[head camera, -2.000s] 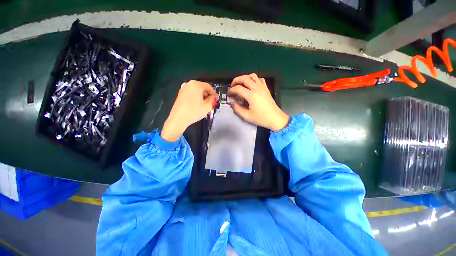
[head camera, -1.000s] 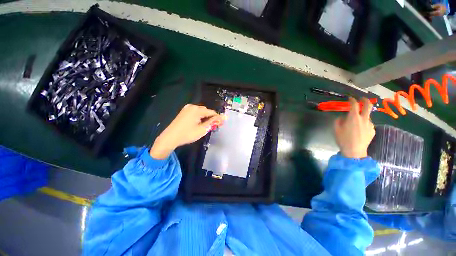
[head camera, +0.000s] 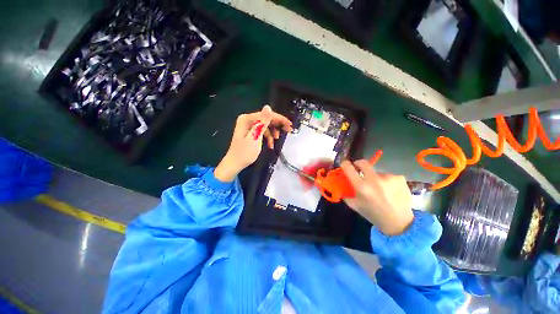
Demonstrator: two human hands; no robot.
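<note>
An open tablet unit (head camera: 302, 160) with a large silver-white rectangle lies in a black work tray (head camera: 362, 132) in front of me. Its upper end shows the main board (head camera: 320, 118) with a green patch. My right hand (head camera: 382, 195) grips the orange-red air blow gun (head camera: 334, 184). The gun's bent metal nozzle is over the silver-white rectangle and points to the upper left. My left hand (head camera: 250, 138) is raised at the tablet's upper left edge, with red on its fingertips. Whether it holds a small part between the fingers cannot be told.
A black parts bin (head camera: 142, 134) heaped with shiny strips is at left. The coiled orange hose (head camera: 451, 160), a thin dark stick (head camera: 425, 121) and clear blister trays (head camera: 476, 218) are at right. A white strip (head camera: 362, 61) divides off the line with trayed tablets (head camera: 437, 30).
My right hand left the board, took the air gun from the mat and brought it over the tablet. My left hand has moved off the tablet's surface to its upper left edge.
</note>
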